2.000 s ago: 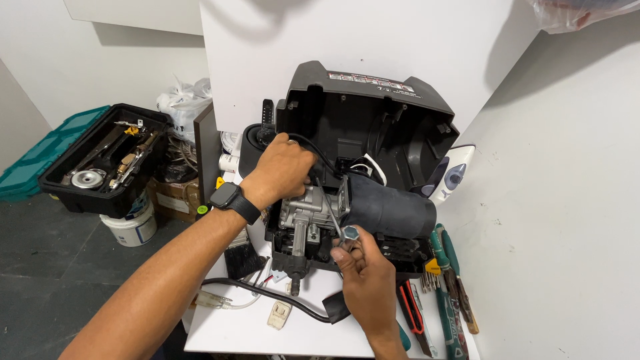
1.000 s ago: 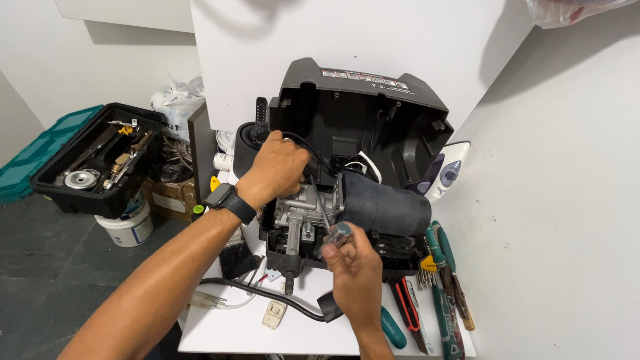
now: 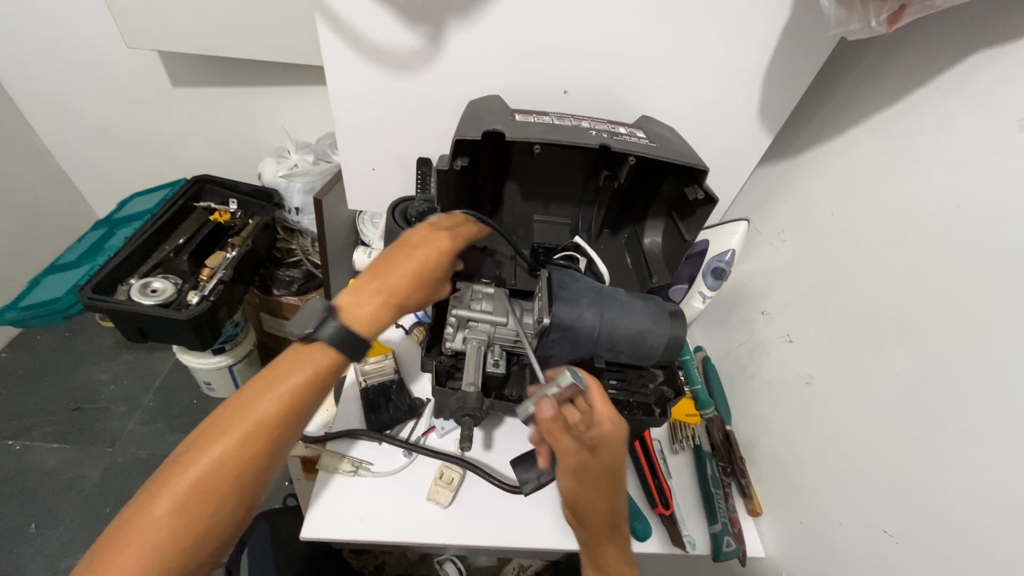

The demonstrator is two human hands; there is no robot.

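A metal pump head point(image 3: 488, 324) joined to a dark motor cylinder point(image 3: 616, 320) sits in the lower half of a black plastic housing. The raised housing cover point(image 3: 584, 184) stands behind it. My right hand point(image 3: 580, 440) grips a screwdriver by its translucent grey handle point(image 3: 552, 394); the shaft runs up and left to the pump head, and its tip cannot be made out. My left hand point(image 3: 420, 268) is above the pump head's left side, beside a black cable point(image 3: 500, 232), fingers reaching right; whether it holds anything is hidden.
A paintbrush point(image 3: 384, 392), a white plug adapter point(image 3: 445, 485) and a black cord lie in front and left. A red-and-black utility knife point(image 3: 654, 472), pliers point(image 3: 704, 472) and hex keys lie right, near a clothes iron point(image 3: 716, 268). An open toolbox point(image 3: 184, 248) rests on a white bucket point(image 3: 216, 368) at left.
The screwdriver handle in my right hand has tilted over from pointing toward the camera. My left hand's fingers have stretched out to the right, away from the pump head.
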